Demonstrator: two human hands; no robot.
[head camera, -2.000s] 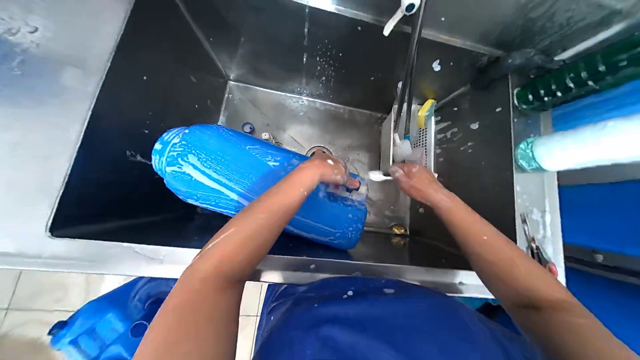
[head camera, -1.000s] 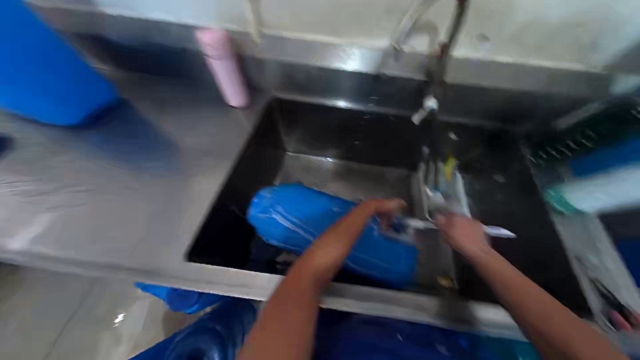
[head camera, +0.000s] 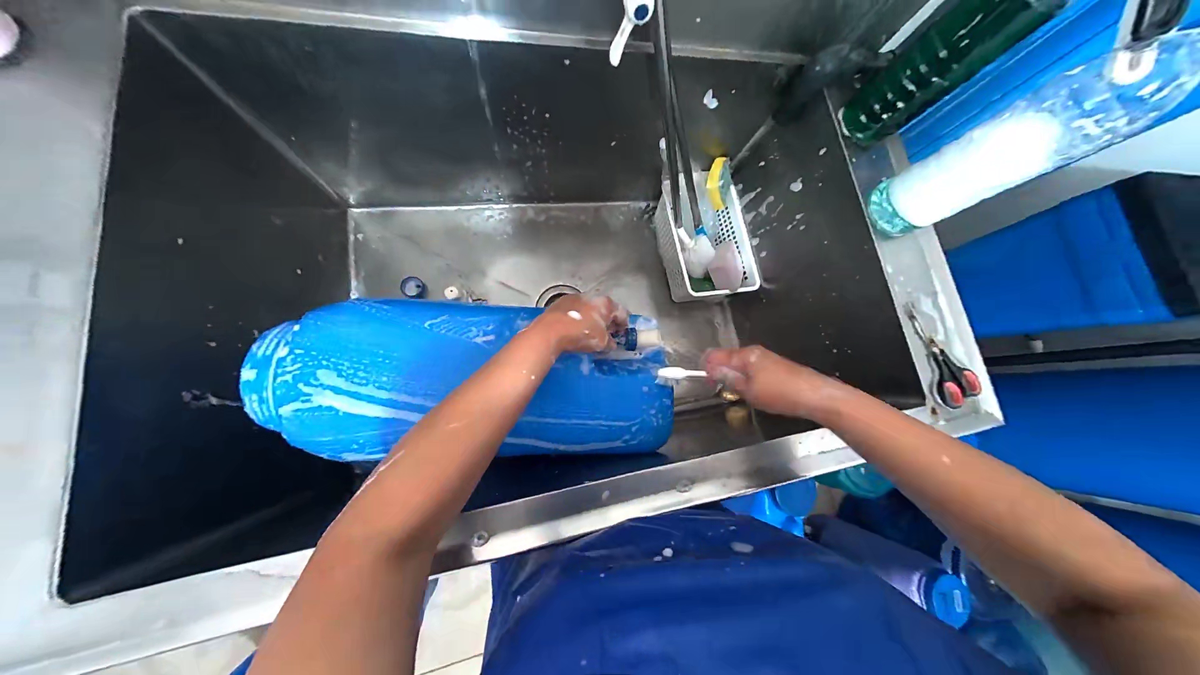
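Note:
A large blue plastic water jug (head camera: 394, 375), streaked with suds, lies on its side in a stainless steel sink (head camera: 600, 502). My left hand (head camera: 583, 323) rests over its right part, with the fingers curled at a small spigot (head camera: 640, 338) with a blue and whitish body. Just to the right, my right hand (head camera: 750, 375) is shut on a thin white brush (head camera: 682, 373), probably a toothbrush, whose head points left at the jug's end. Its handle is mostly hidden by the fingers.
A white perforated basket (head camera: 670, 253) with a yellow sponge (head camera: 718, 183) stands at the sink's right. A blue cap (head camera: 412, 287) lies near the drain (head camera: 557, 293). Scissors (head camera: 947, 375), a clear bottle (head camera: 984, 164) and a green bottle (head camera: 928, 75) are on the right edge. The faucet handle (head camera: 631, 28) is at the top.
The view has swung up and back down. Both hands remain at the spigot end of the jug; the right hand has drawn the brush slightly away from the spigot since the earlier frames.

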